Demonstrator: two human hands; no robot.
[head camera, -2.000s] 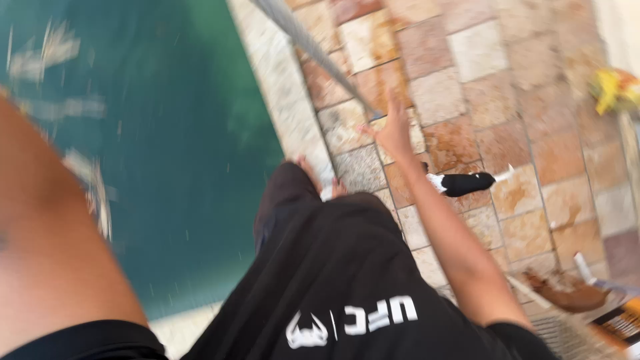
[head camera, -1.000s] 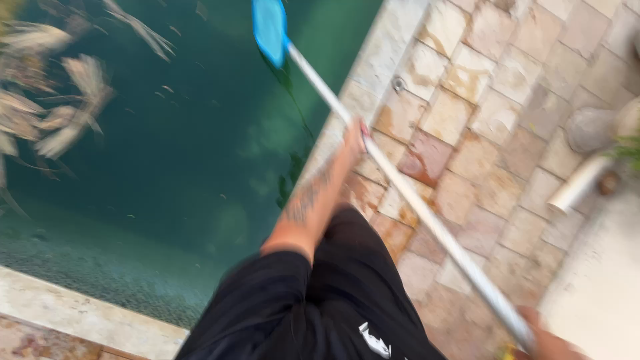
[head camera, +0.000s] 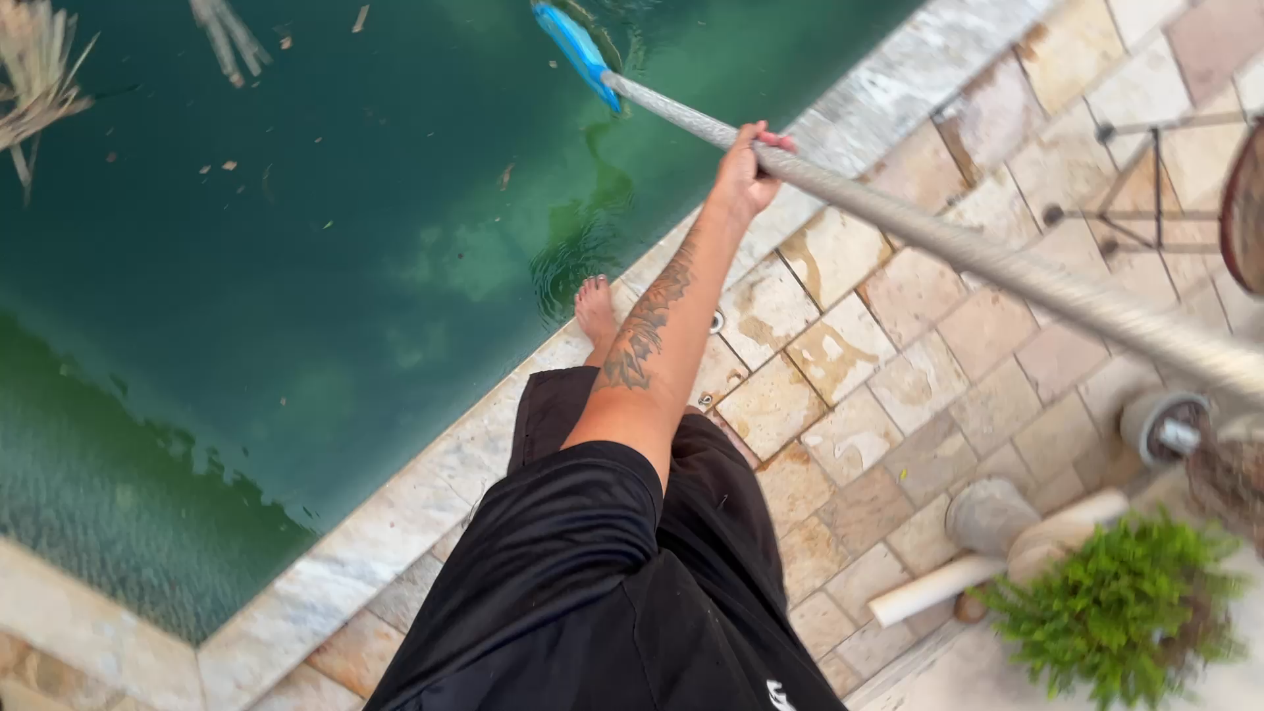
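Observation:
My left hand (head camera: 750, 173) is wrapped around a long pale metal pole (head camera: 918, 222) above the pool's stone edge. At the pole's far end, a blue-framed pool skimmer net (head camera: 578, 54) lies at the surface of the green pool water (head camera: 395, 197), up and left of the hand. The net's mesh is hard to make out. Toward the right edge of the view the pole runs on, blurred, and leaves the frame. My right hand is out of view. Dry palm fronds (head camera: 39, 79) and small leaves float at the upper left.
Pale stone coping (head camera: 346, 538) borders the pool, with my bare foot (head camera: 595, 311) on it. Stone paving (head camera: 889, 464) lies to the right. A metal-legged stand (head camera: 1157, 188), a grey pot (head camera: 1165, 425), a white pipe (head camera: 933, 590) and a green plant (head camera: 1116, 602) are there.
My right hand, on the near part of the pole one second ago, has gone out of view. Two seconds ago my left hand was not on the pole in view. The view has turned.

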